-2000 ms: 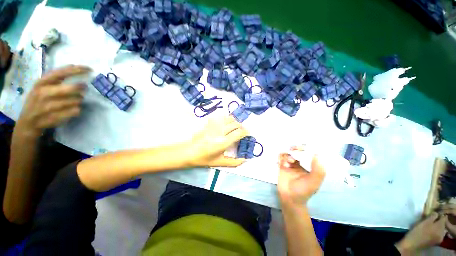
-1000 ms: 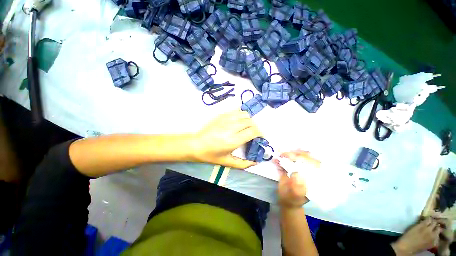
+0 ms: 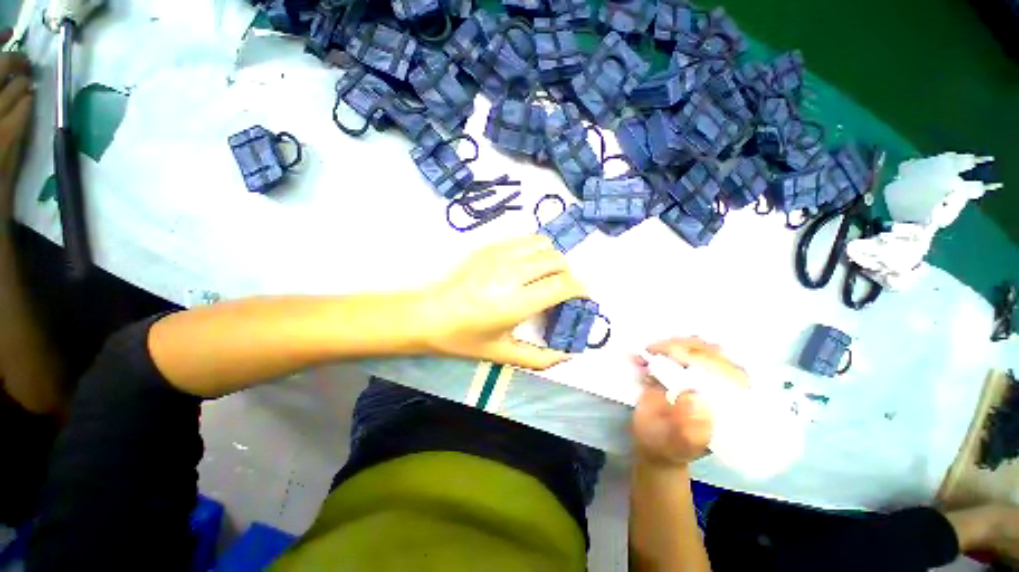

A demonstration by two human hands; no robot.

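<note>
My left hand (image 3: 497,302) holds a navy plaid miniature bag (image 3: 571,325) between thumb and fingers, low over the white sheet. The bag's black loop points right. My right hand (image 3: 679,408) is closed around a white glue bottle (image 3: 668,372), mostly hidden in the fist and washed out by glare. The bottle's tip points toward the bag's loop, with a small gap between them. A big heap of plaid bags (image 3: 603,84) lies beyond my hands. Single bags lie at the left (image 3: 264,158) and at the right (image 3: 825,351).
Black-handled scissors (image 3: 825,248) and crumpled white tissue (image 3: 907,223) lie at the heap's right end. Loose black handle cords (image 3: 483,203) lie before the heap. A hammer-like tool (image 3: 67,168) lies at the left. Neighbours' arms show at both sides. A green belt (image 3: 894,101) runs beyond.
The neighbour's hand at the left has withdrawn, and one of two bags there is gone. My right hand came close to the loop with the bottle, then moved slightly back right.
</note>
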